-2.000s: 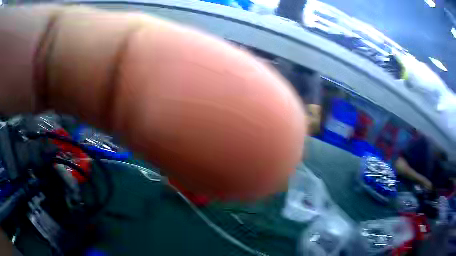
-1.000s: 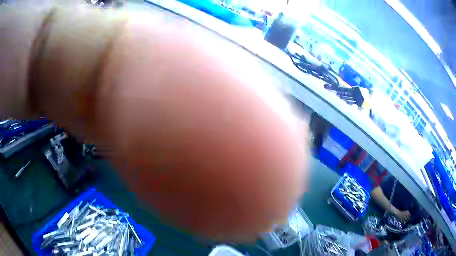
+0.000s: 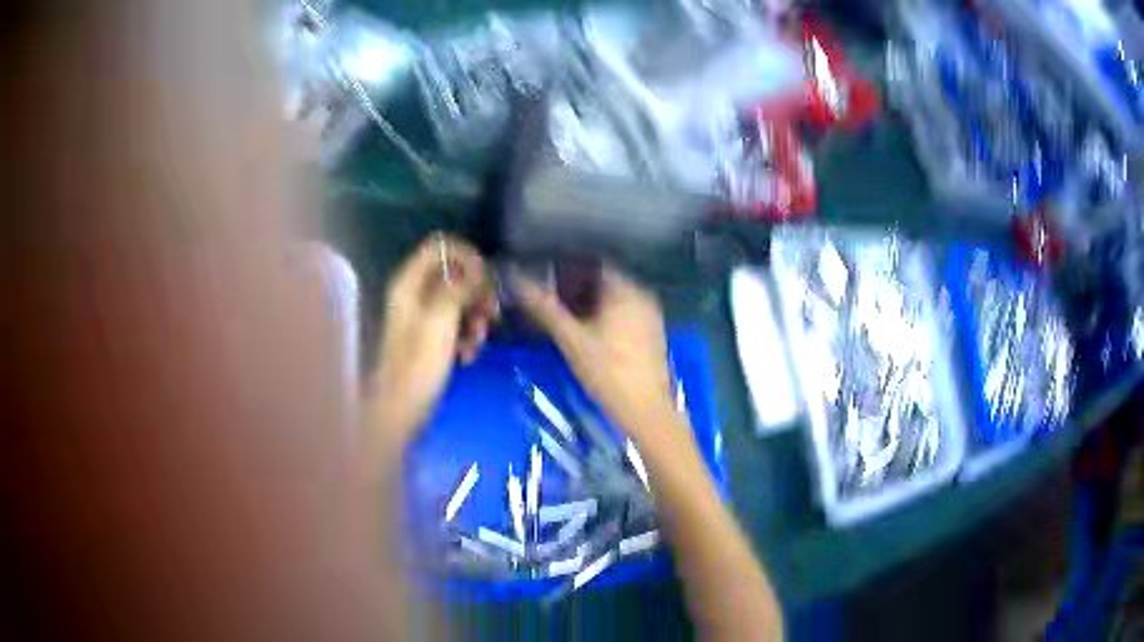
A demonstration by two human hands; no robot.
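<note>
The frame is blurred. A blue tray point(image 3: 458, 426) lies in front of me with loose silver parts point(image 3: 533, 508) scattered in it. Beyond it stands the bench press with a grey head point(image 3: 609, 216). My left hand point(image 3: 433, 307) is at the tray's far left edge, fingers bent; a thin light streak shows at its fingertips, but what it is cannot be told. My right hand point(image 3: 615, 339) reaches over the tray from the right, thumb and fingers by the press. Whether it holds anything is hidden by blur. The fixture under the head cannot be made out.
A large blurred skin-coloured shape point(image 3: 163, 376) covers the left side. Right of the tray are a long white block point(image 3: 762, 345), a white bin point(image 3: 834, 502) full of silver parts and a blue tray point(image 3: 966, 282) of parts. Red bins point(image 3: 788, 163) and clear bags or bins stand behind the press.
The view has swung down to the tray and press. The large finger that filled the middle is now a blurred shape at the left. Both my hands have come into view at the press.
</note>
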